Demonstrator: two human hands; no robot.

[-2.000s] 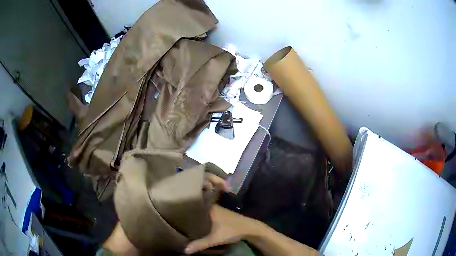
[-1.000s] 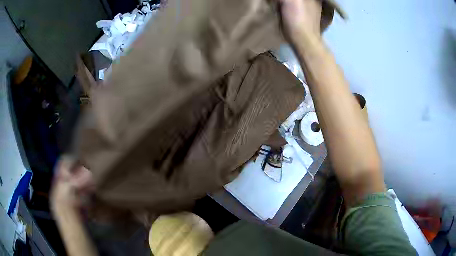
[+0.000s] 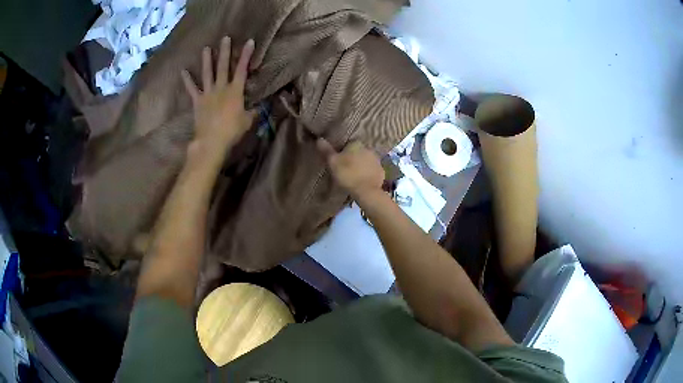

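Observation:
A pile of brown fine-ribbed garment pieces [image 3: 150, 157] lies heaped over a side table in front of me. My left hand [image 3: 221, 108] lies flat on the upper part of the pile with its fingers spread. My right hand [image 3: 356, 168] is at the right part of the pile with its fingers curled at the cloth; whether it pinches a fold cannot be told.
A white roll [image 3: 447, 148] and white paper sheets [image 3: 356, 250] lie right of the pile. A cardboard tube [image 3: 513, 194] stands tilted at the right. White scraps [image 3: 135, 37] are at the upper left. A round wooden seat [image 3: 241, 320] is below. A white table [image 3: 584, 322] is at the lower right.
The brown piece carried in both hands has come down onto the pile. My left hand has moved up onto the cloth, and my right hand has come down and inward.

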